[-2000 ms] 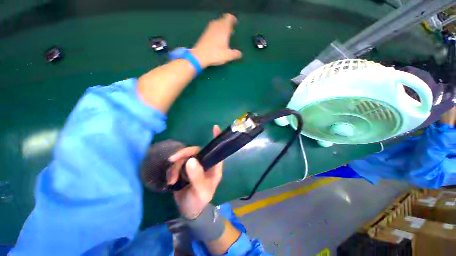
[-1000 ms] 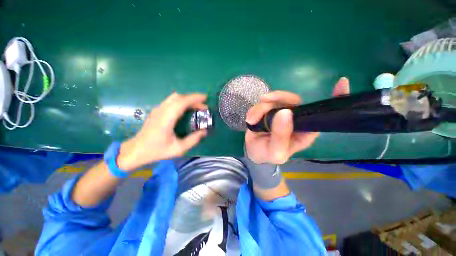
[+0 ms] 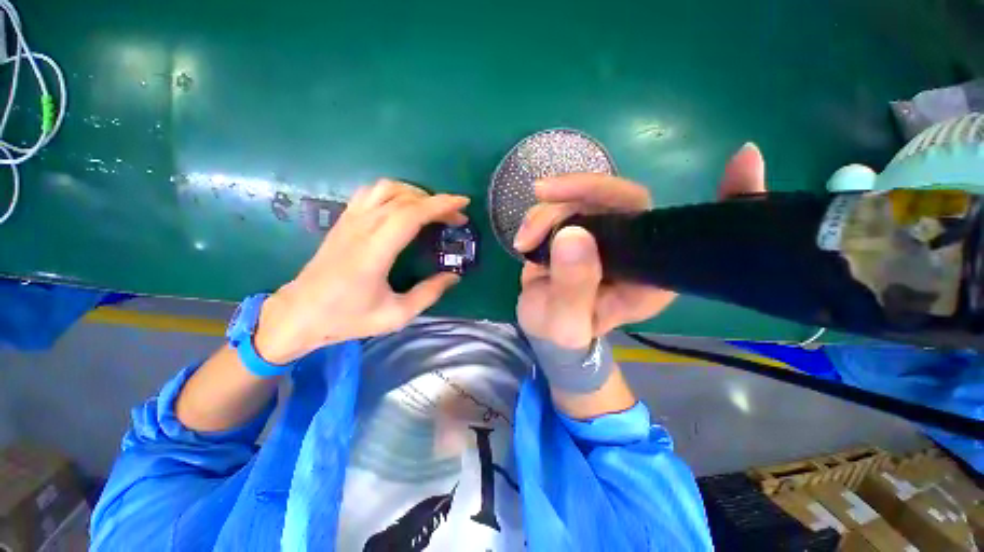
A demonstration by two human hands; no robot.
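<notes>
My left hand (image 3: pixel 361 259) pinches a small black electronic module (image 3: pixel 456 248) between thumb and fingers, its circuit-like face showing, just above the green bench. My right hand (image 3: pixel 583 253) is closed around the front of a thick black electric screwdriver (image 3: pixel 745 253), which points left toward the module. The driver's tip is hidden by my fingers, a short gap from the module. A round silver-grey speckled screw dish (image 3: pixel 550 173) lies behind my right hand, partly covered by its fingers.
A pale green fan (image 3: pixel 944 151) stands at the right edge. A coiled white cable (image 3: pixel 49 81) with a green tag lies far left. The bench's front edge (image 3: pixel 151 300) runs below my hands. A black cord (image 3: pixel 788 372) passes lower right. Cartons (image 3: pixel 885 507) stand on the floor.
Since the first frame my left hand has come back from the far side and now holds a module. Since the second, the module's face has turned and the driver appears larger.
</notes>
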